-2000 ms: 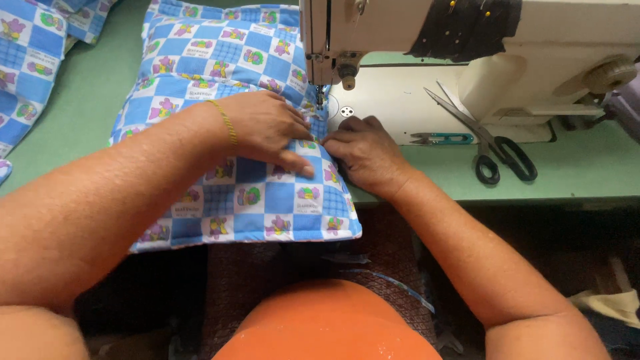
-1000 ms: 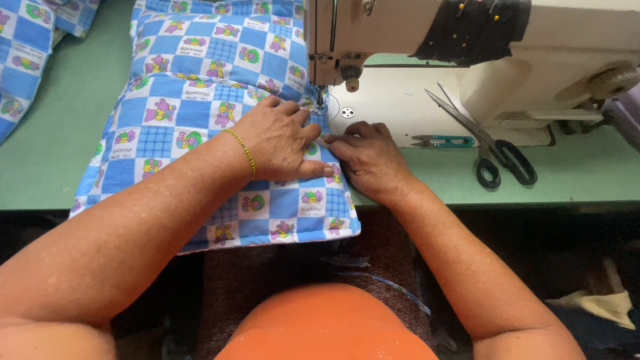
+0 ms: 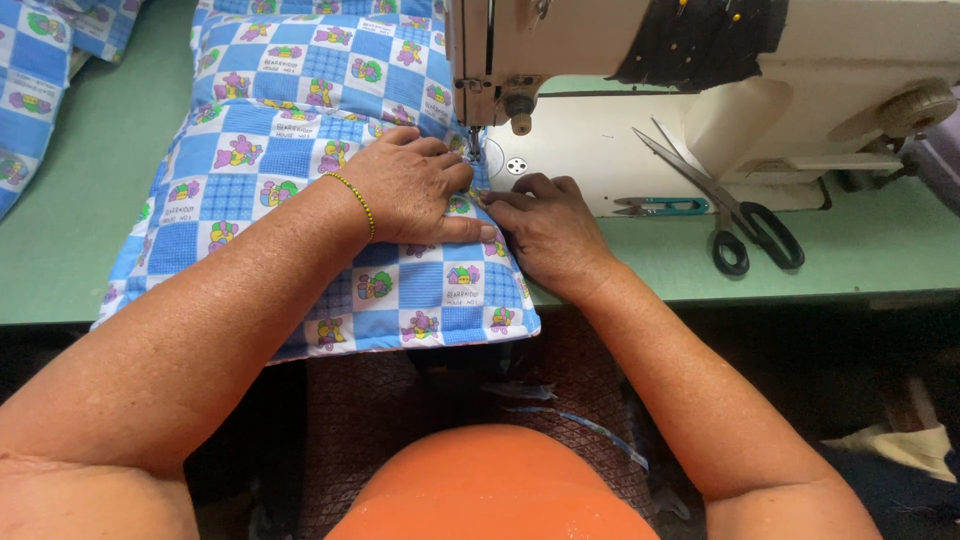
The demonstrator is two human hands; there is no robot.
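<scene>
A padded blue-and-white checked fabric piece (image 3: 285, 165) with printed bears lies under the presser foot (image 3: 474, 146) of a sewing machine (image 3: 592, 45), its right edge at the needle. My left hand (image 3: 420, 187) rests palm down on the padded piece, fingers spread, just below and left of the foot. At the right edge of the fabric, my right hand (image 3: 551, 229) pinches the edge between thumb and fingers, close in front of the foot. The thumb of the left hand points toward the right hand. The underside of the fabric is hidden.
Teal thread snips (image 3: 664, 206) and black-handled scissors (image 3: 739, 217) lie right of my right hand, by the machine bed. More of the same checked fabric (image 3: 34, 97) is at the upper left of the green table (image 3: 90, 172). Pins stick in a black cloth (image 3: 701, 37) on the machine arm.
The lower left of the padded piece has swung outward to the left since two seconds ago. My left hand has moved slightly right over it; the right hand stays at the edge.
</scene>
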